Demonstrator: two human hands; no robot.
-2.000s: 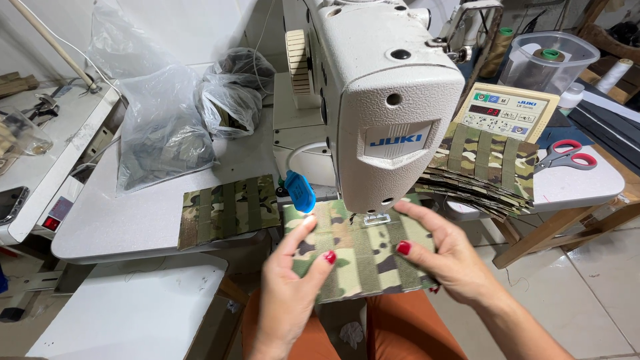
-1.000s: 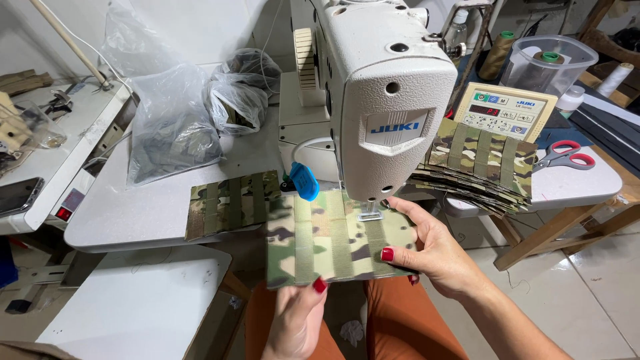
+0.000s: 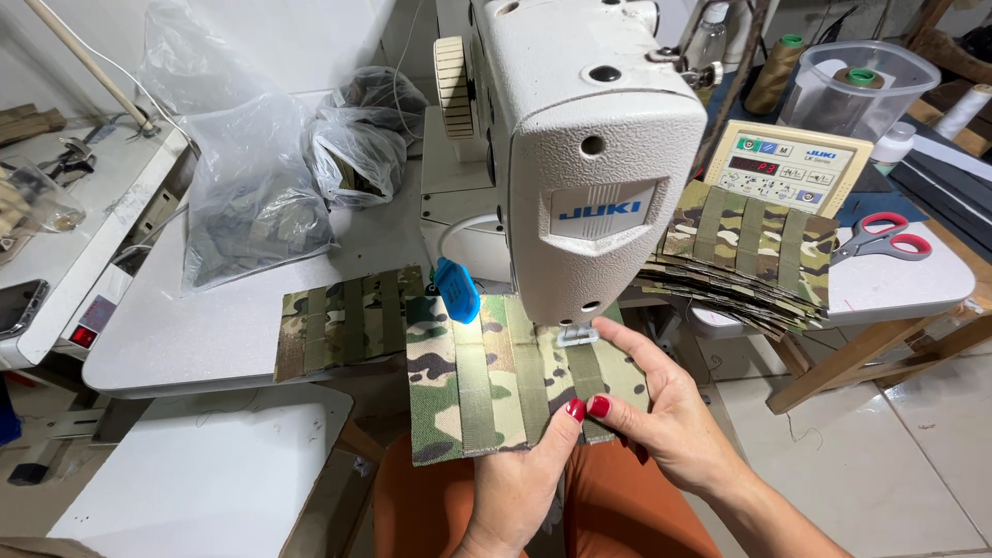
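Note:
A camouflage fabric panel [image 3: 496, 380] with olive webbing strips lies under the head of a white Juki sewing machine [image 3: 597, 178]. The machine's metal presser clamp [image 3: 578, 335] is over the panel's right part. My left hand [image 3: 515, 480] grips the near edge, thumb on top and fingers hidden beneath. My right hand [image 3: 666, 403] holds the right side, thumb on top near my left thumb, index finger beside the clamp. A blue lamp [image 3: 457, 291] lights the panel's left part. Another camouflage panel [image 3: 349, 322] lies to the left.
A stack of camouflage panels [image 3: 744, 263] sits at the right, before a control panel [image 3: 790, 167]. Red-and-grey scissors [image 3: 887, 239] lie beside it. Clear plastic bags [image 3: 256, 194] stand at the back left. Thread cones [image 3: 775, 74] and a plastic tub [image 3: 860, 85] are at the back right.
The panel has shifted left under the machine head since the earliest frame. My left hand has moved from the panel's left side to its near edge, close to my right thumb.

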